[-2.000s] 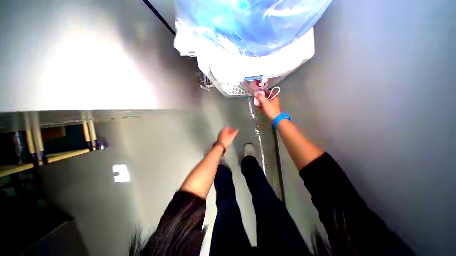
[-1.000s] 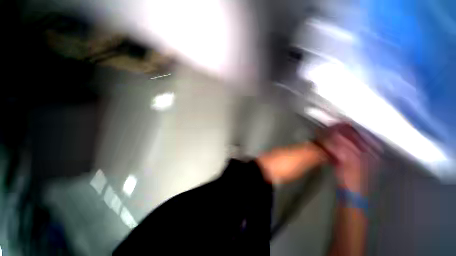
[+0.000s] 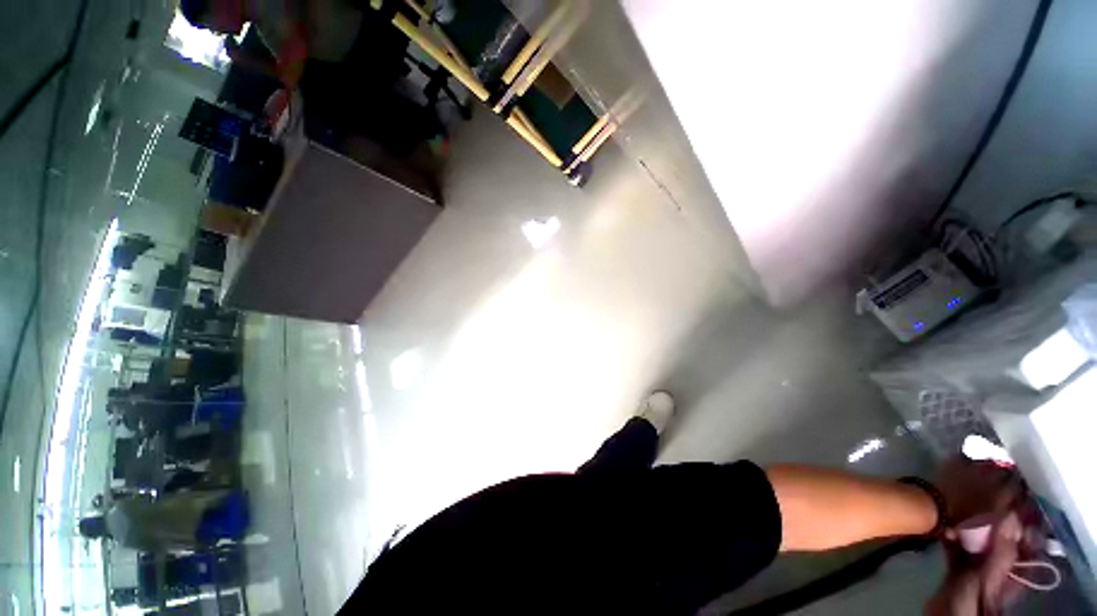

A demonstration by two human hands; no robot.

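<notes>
My left hand (image 3: 980,496), with a dark band at the wrist, reaches to the lower right, against the front of the water dispenser (image 3: 1065,451). It is dark and blurred. My right hand (image 3: 980,580) is just below it, cut off by the bottom edge, with its fingers closed around a pink item, seemingly the water bottle (image 3: 977,537). A pale carrying loop (image 3: 1035,578) sticks out beside these fingers. The hands overlap and hide most of the bottle. Whether my left hand grips anything cannot be told.
A white box with blue lights (image 3: 924,295) and cables stands behind the dispenser. A bright white surface (image 3: 770,132) is at upper right. A grey-brown desk panel (image 3: 331,235), a wooden-edged rack (image 3: 547,96) and a glass wall with workstations beyond (image 3: 156,361) are leftward.
The view has swung left, bringing the glass wall and desk in, and the dispenser has shifted to the lower right. My left hand has moved from hanging free to beside my right hand.
</notes>
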